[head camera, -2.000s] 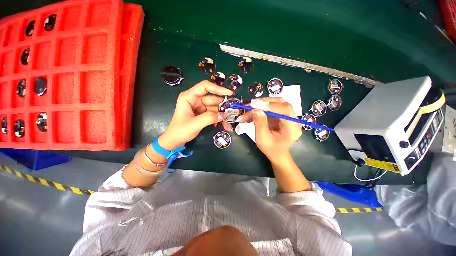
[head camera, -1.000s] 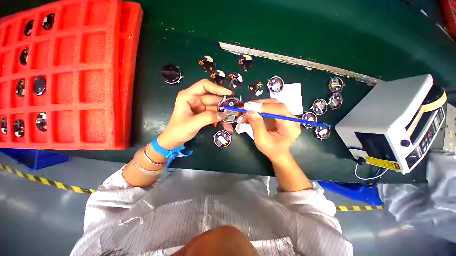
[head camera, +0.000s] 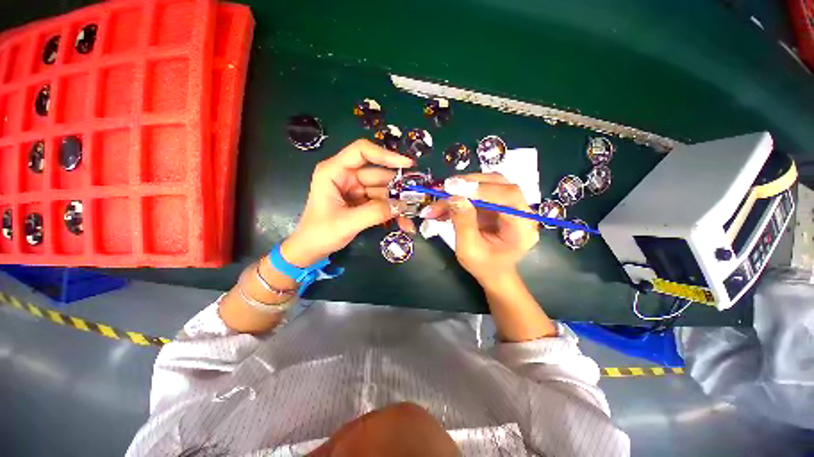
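My left hand (head camera: 350, 198) holds a round unit (head camera: 412, 198) with a silver rim between thumb and fingers. My right hand (head camera: 489, 223) is shut on a thin blue stick tool (head camera: 527, 214), whose left tip lies over the unit. The fingertips of both hands are close together at the unit and hide part of it. A white crumpled wipe (head camera: 439, 230) shows under my right hand. Another round unit (head camera: 397, 247) lies on the bench just below the hands. A white paper sheet (head camera: 523, 170) lies partly behind my right hand.
Small dark-and-gold parts (head camera: 369, 112) and a round unit (head camera: 491, 150) lie above the hands. A dark disc (head camera: 305, 132) and stacked red trays (head camera: 170, 138) are left. Several round units (head camera: 569, 188) and a white instrument (head camera: 687, 210) are right. A metal strip (head camera: 527, 112) lies behind.
The blue stick's far end has dipped slightly and its tip has shifted a little over the unit. Both hands keep nearly the same place and grip.
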